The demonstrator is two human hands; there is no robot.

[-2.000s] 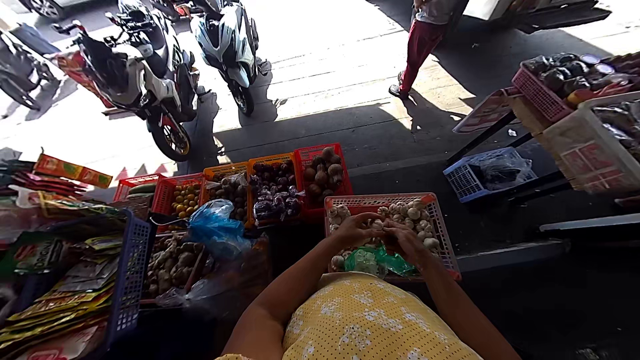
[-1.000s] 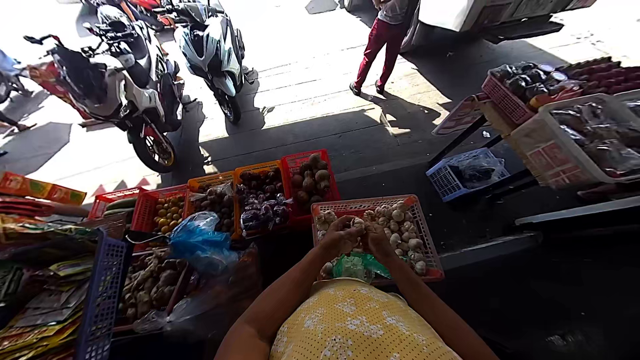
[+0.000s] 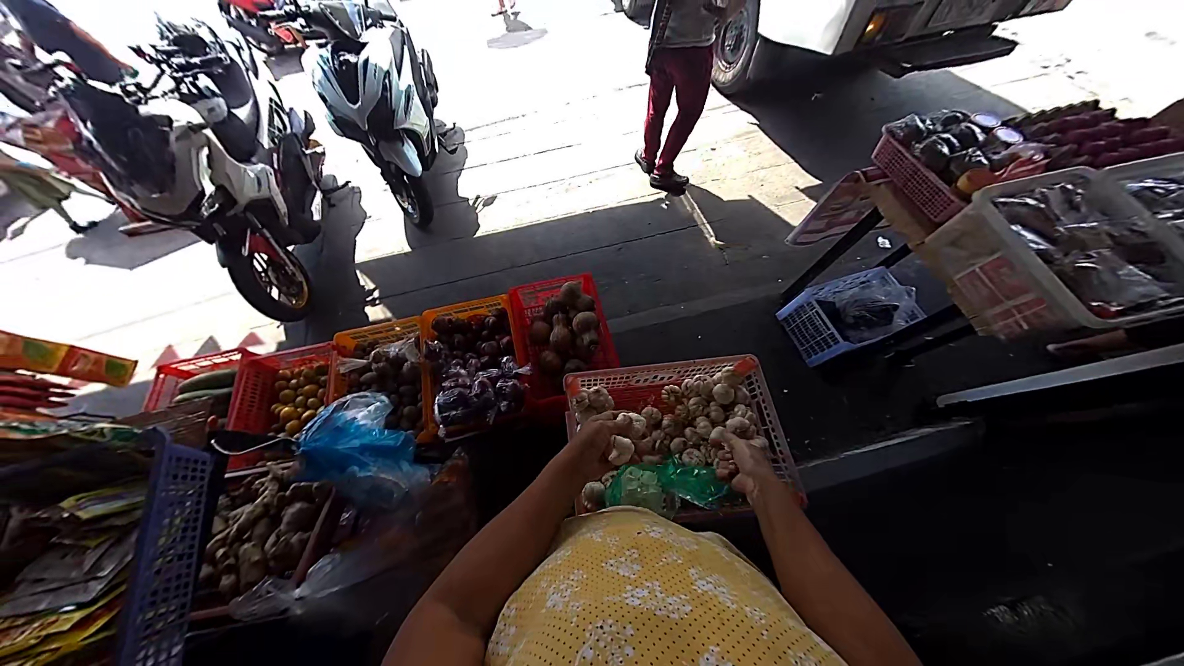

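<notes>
A red plastic crate (image 3: pixel 782 435) full of garlic bulbs (image 3: pixel 689 416) stands right in front of my body. At its left side my left hand (image 3: pixel 592 449) is closed around a pale garlic bulb (image 3: pixel 621 450). Over the right part of the crate, my right hand (image 3: pixel 747 462) has its fingers down among the bulbs; whether it grips one cannot be made out. Between the hands, at the near edge of the crate, lies a green plastic bag (image 3: pixel 694 483) beside a pale green see-through bundle (image 3: pixel 636 488).
Left of the garlic stand crates of brown produce (image 3: pixel 566 328), onions (image 3: pixel 476 370) and small yellow fruit (image 3: pixel 298 398), with a blue plastic bag (image 3: pixel 361 449) nearby. A blue crate (image 3: pixel 846 314) sits at right below a stall. Beyond are parked scooters (image 3: pixel 375 92) and a standing person (image 3: pixel 680 92).
My hands were close together over the garlic; now they are apart, the left at the crate's left side and the right at its right. The view has shifted somewhat.
</notes>
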